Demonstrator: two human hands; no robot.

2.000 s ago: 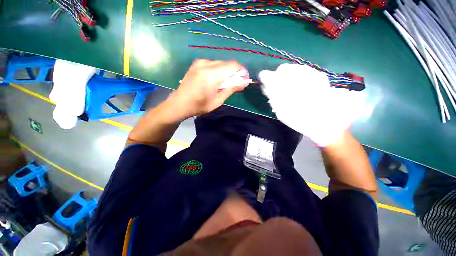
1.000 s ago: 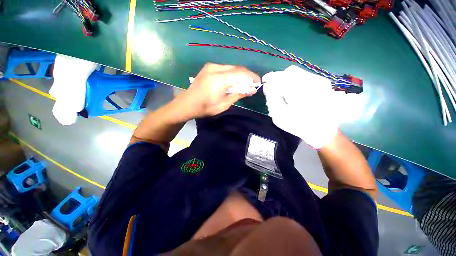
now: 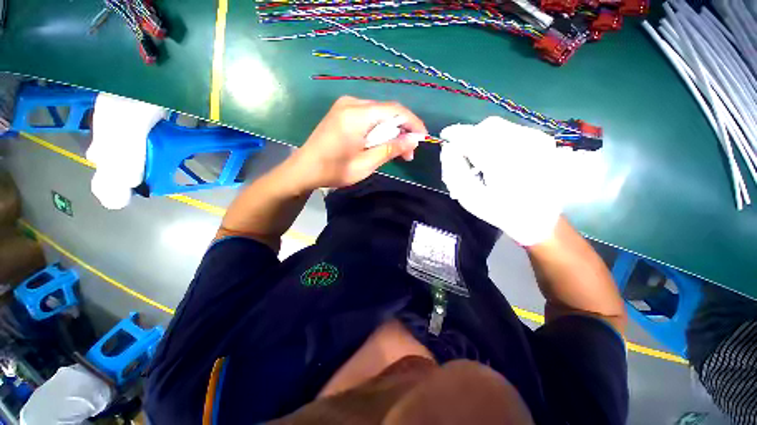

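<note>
The wire harness has a red and dark connector housing [image 3: 584, 134] on the green bench, right of my gloved hand. Its twisted wires [image 3: 423, 68] fan out leftward on the mat. My right hand [image 3: 502, 178], in a white knit glove, is closed over the harness near the connector. My left hand [image 3: 353, 143] is bare with white covers on some fingertips. Its fingertips pinch a short reddish-yellow twisted wire that spans the small gap to the glove. Whether white sleeving lies inside my left hand is hidden by the fingers.
A harness pile with red connectors [image 3: 554, 46] lies at the back. A loose white tube pile [image 3: 705, 91] is at the right. A smaller harness group [image 3: 147, 29] lies past the yellow tape [image 3: 217, 66]. A blue stool [image 3: 195, 158] with white cloth stands below the bench's left edge.
The white tube end that stuck out left of my left hand no longer shows. My left hand has shifted slightly and more reddish-yellow wire shows between the hands. My right hand stays nearly in place.
</note>
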